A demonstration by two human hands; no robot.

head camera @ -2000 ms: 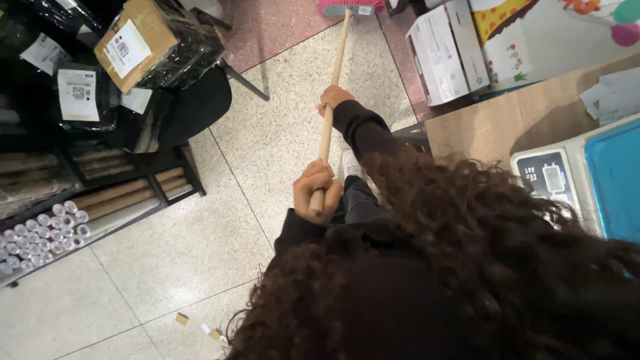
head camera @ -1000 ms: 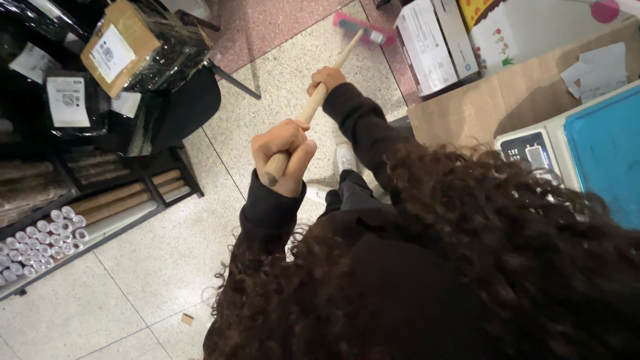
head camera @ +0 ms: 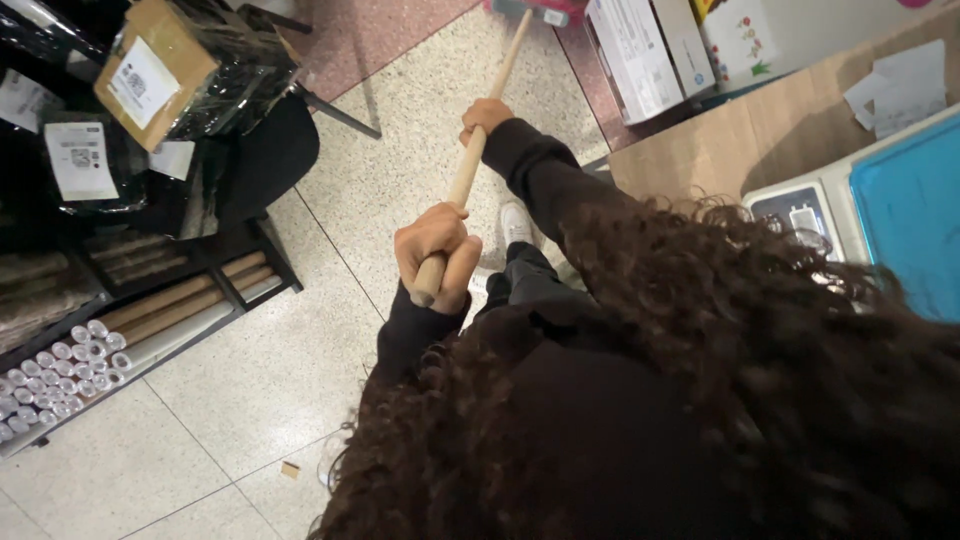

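A broom with a pale wooden handle (head camera: pixel 471 166) slants away from me over the speckled tile floor. Around the handle near its rounded top end my left hand (head camera: pixel 437 255) is closed. Farther down the same handle my right hand (head camera: pixel 485 120) grips it, with the arm reaching forward in a dark sleeve. The broom's pink and grey head (head camera: pixel 534 10) shows at the top edge, partly cut off by the frame. A small brown scrap (head camera: pixel 290 469) lies on the floor at the lower left.
On the left, a black chair (head camera: pixel 289 150) holds wrapped parcels beside a shelf with cardboard tubes (head camera: pixel 169 307) and plastic-ended rolls (head camera: pixel 64 371). An HP carton (head camera: pixel 637 60) stands at the upper right. A wooden table (head camera: pixel 675 154) with papers and a scale (head camera: pixel 799 217) is at the right.
The broom head was at the top centre, then swung right; now it is at the top edge. Both hands have stayed closed on the handle throughout.
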